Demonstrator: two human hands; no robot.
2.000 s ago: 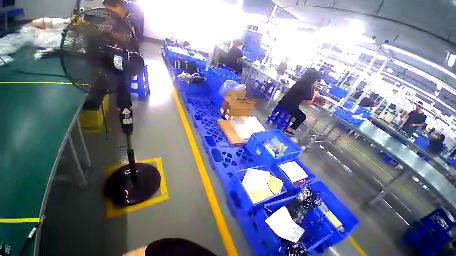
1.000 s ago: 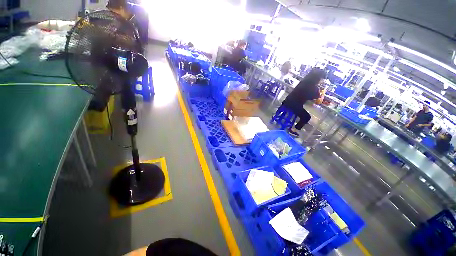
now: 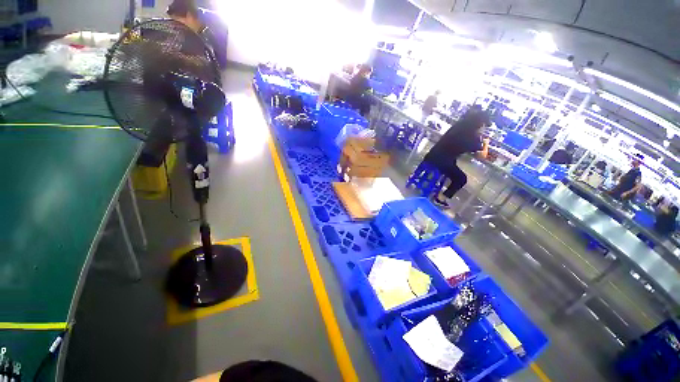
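Observation:
Neither of my hands is in view. A piece of bare skin and black cloth (image 3: 265, 371) shows at the bottom edge, cut off; I cannot tell which body part it is. The green-topped table (image 3: 52, 224) is on the left. At its lower left corner, several small silver-white tips on black cable assemblies (image 3: 10, 368) show, cut off by the edge. A black cord with a white tag (image 3: 55, 344) lies by the table's edge.
A black standing fan (image 3: 201, 179) stands right of the table. Blue bins (image 3: 395, 287) with papers and black parts stand on blue pallets beyond a yellow floor line (image 3: 302, 250). Clear plastic bags (image 3: 45, 66) lie on the far table. A seated person (image 3: 455, 145) works at another bench.
The whole view has shifted slightly, so the fan, bins and benches sit a little farther right. Slightly more of the cable tips shows at the lower left than a second ago.

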